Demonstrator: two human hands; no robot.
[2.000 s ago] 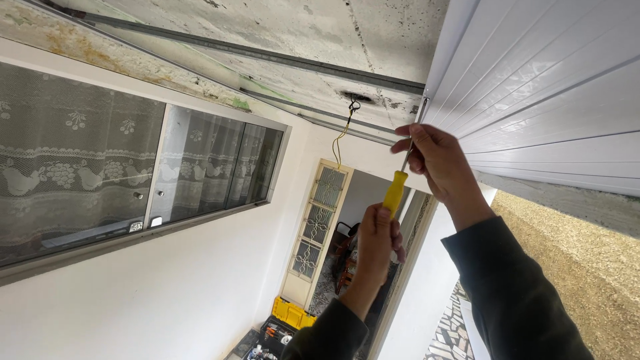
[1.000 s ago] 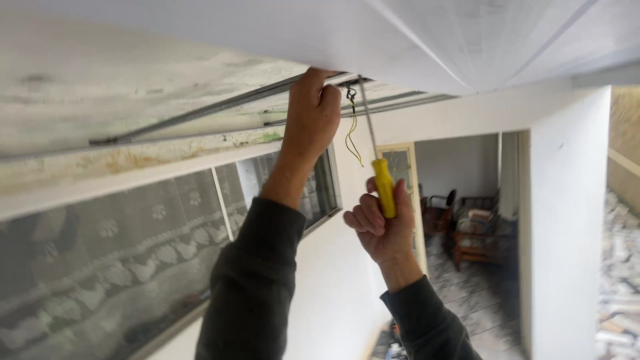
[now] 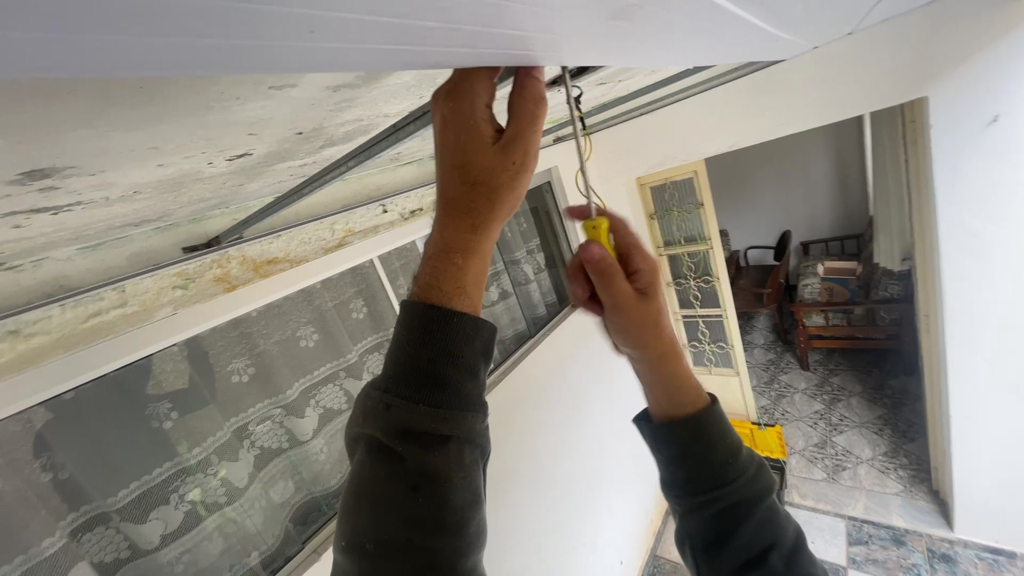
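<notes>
My right hand grips the yellow handle of a screwdriver, slightly blurred. Its long metal shaft points up, and the tip is hidden at the edge of a white ceiling panel. Just left of the shaft, my left hand is raised to the same edge beside a metal ceiling profile. The panel hides its fingertips, so what they hold cannot be told. Thin yellow-and-dark wires hang behind the shaft.
A window with a lace curtain runs along the left wall. A cream metal door with glass panes stands at a doorway, with wooden chairs beyond. A yellow toolbox lid shows low behind my right forearm.
Two seconds ago my left hand held the screwdriver's handle and my right hand was at its shaft. Now my right hand has the handle, and my left is at the panel edge. The view has turned.
</notes>
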